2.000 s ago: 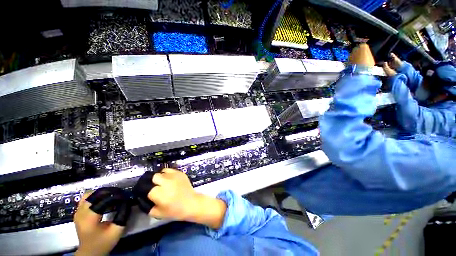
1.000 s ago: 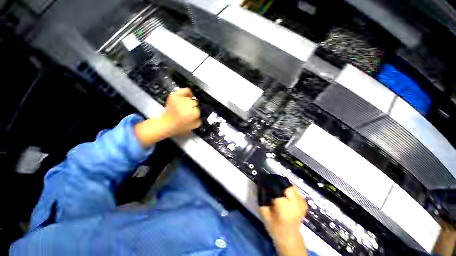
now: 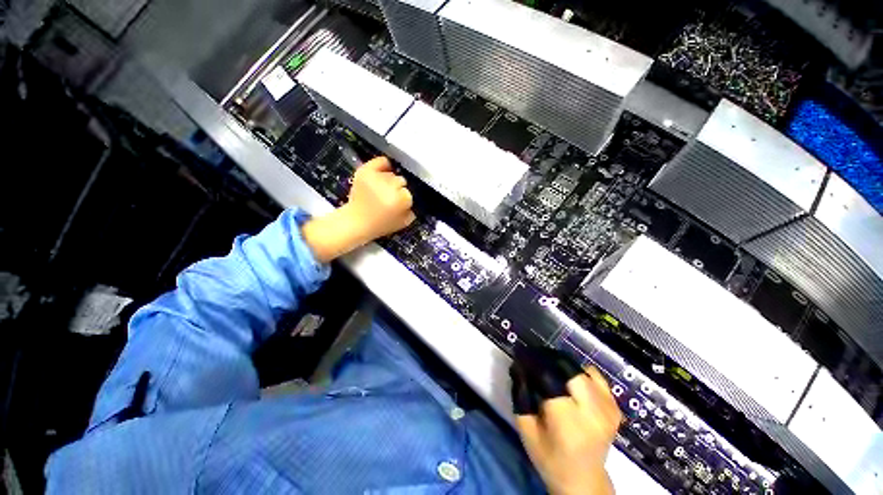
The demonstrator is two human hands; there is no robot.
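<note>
A black circuit board (image 3: pixel 455 261) with white markings and silver pads lies in front of me. My left hand (image 3: pixel 380 198) is over the board's near edge, fingers curled; its fingertips are hidden, and I cannot tell if it holds anything. My right hand (image 3: pixel 571 411) is farther along the same edge at lower right, with black coverings on its fingers. Its fingers point down onto the board, and any small part there is hidden. White-topped finned blocks (image 3: pixel 712 324) stand on the board beyond my hands.
A smooth silver rail (image 3: pixel 441 338) runs between me and the board. More finned blocks (image 3: pixel 542 58) stand behind. A bin heap of glittering grey bits (image 3: pixel 731 68) and a blue heap (image 3: pixel 840 145) are at upper right. A slatted metal section (image 3: pixel 276 48) is at upper left.
The view has swung left and tilted. My hands, close together at the rail two seconds ago, are now apart over the board. The neighbouring workers have left the view.
</note>
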